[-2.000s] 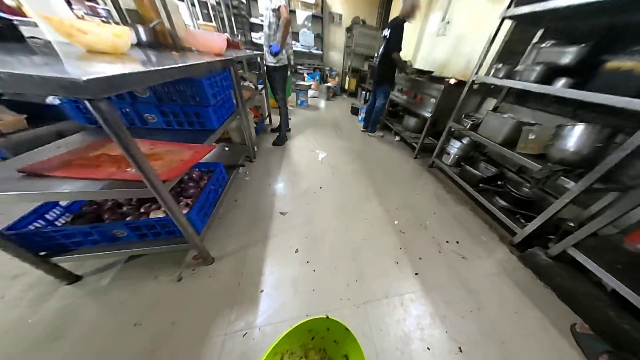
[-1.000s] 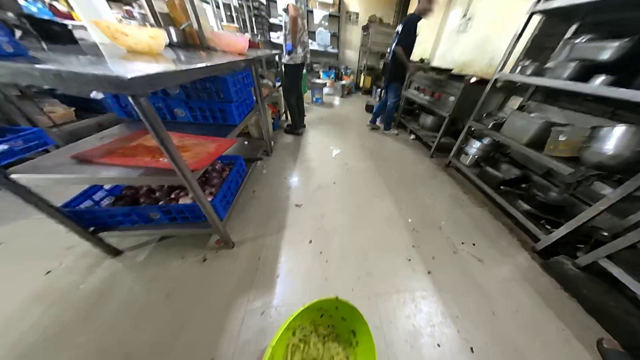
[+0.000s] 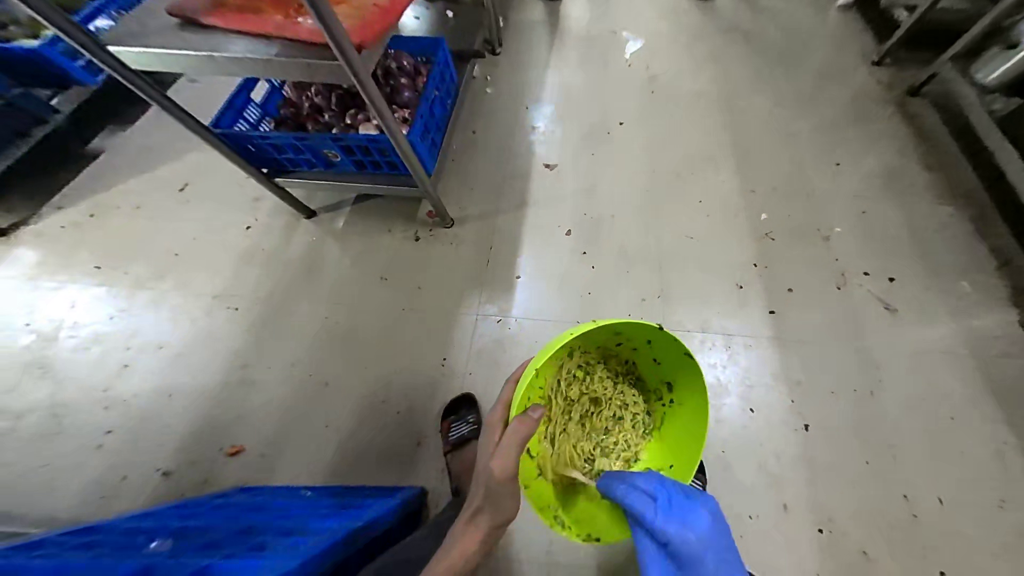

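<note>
My bare left hand (image 3: 502, 452) grips the left rim of a lime-green plastic bowl (image 3: 682, 400), its thumb over the edge. In the bowl lies a heap of shredded, yellow-green food (image 3: 600, 412) flecked with dark green bits; more flecks stick to the walls. My right hand (image 3: 668, 512), in a blue glove, is at the bowl's near rim with its fingertips inside. Between those fingertips is the end of a thin pale piece (image 3: 574, 475), whose other end touches the food; what it is I cannot tell.
A blue plastic crate (image 3: 332, 152) of purple onions stands on the low shelf of a steel table (image 3: 232, 62), under a red board (image 3: 296, 22). Another blue crate (image 3: 240, 532) is at the near left. Scraps dot the tiled floor (image 3: 384, 336). A metal rack (image 3: 960, 48) stands at the right.
The view has tilted down, so the two people seen earlier are out of frame. Both my hands now show at the bowl; neither was visible in the earlier frames.
</note>
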